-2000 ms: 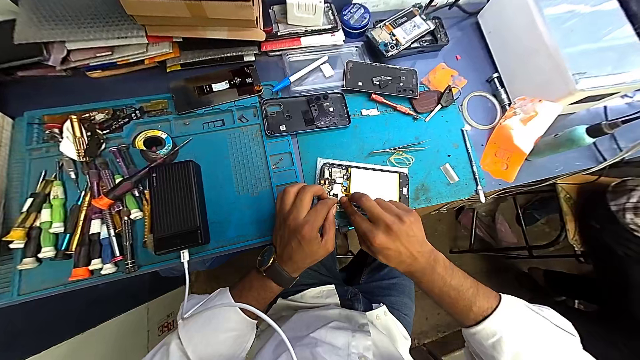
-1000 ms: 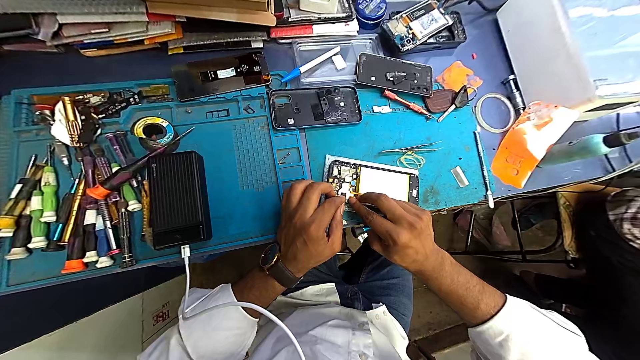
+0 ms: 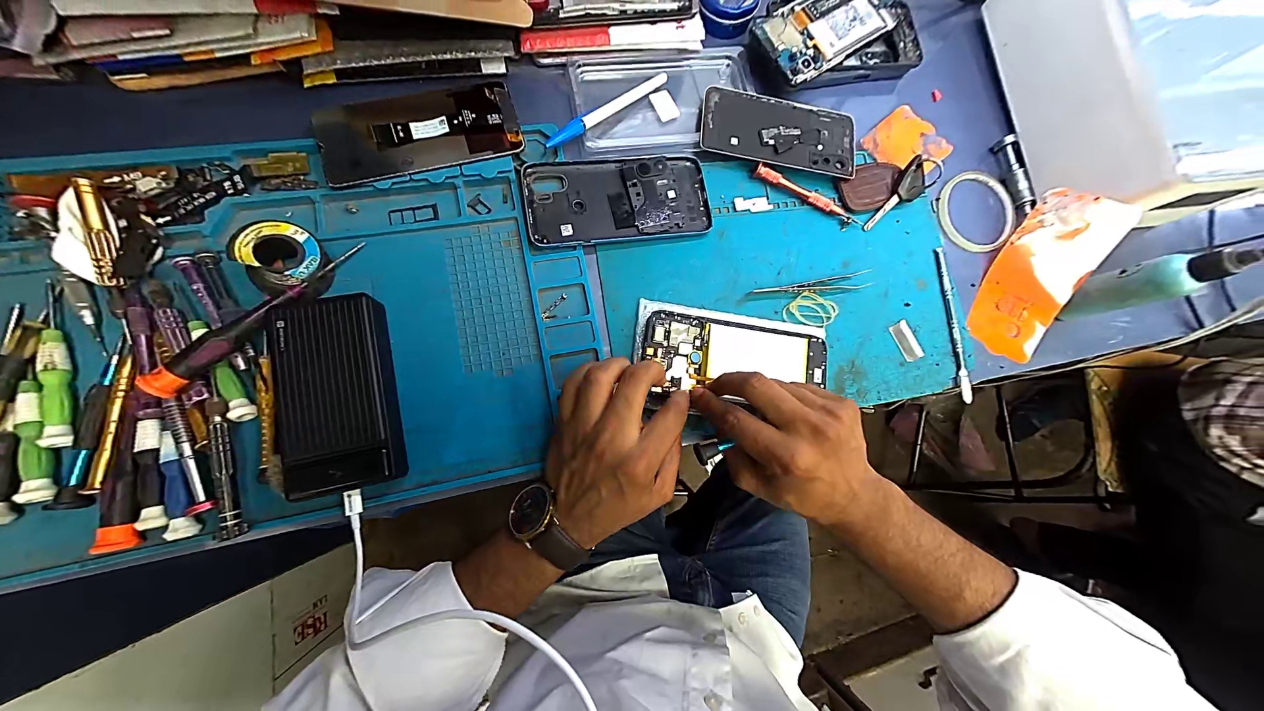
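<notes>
An opened smartphone [image 3: 755, 353] lies at the front edge of the teal mat, its circuit board showing at the left and a white battery at the right. My left hand [image 3: 617, 439] rests at the phone's lower left, fingertips on the board's edge. My right hand [image 3: 790, 434] touches the phone's lower middle, thumb and forefinger close together near a yellow flex part. Whether either hand pinches something small is hidden by the fingers. A dark tool end with a blue band [image 3: 709, 452] shows below, between the hands; what holds it cannot be told.
Left of the phone lie a black ribbed power bank [image 3: 338, 395] with a white cable and many screwdrivers [image 3: 49, 385]. Behind are a phone back cover [image 3: 617, 200], a display panel [image 3: 420, 135] and another back cover [image 3: 777, 131]. Tweezers [image 3: 815, 287] and an orange screwdriver [image 3: 802, 190] lie beyond the phone.
Both hands stay at the phone's lower edge, with only small finger shifts. The dark tool end with the blue band was not visible two seconds ago.
</notes>
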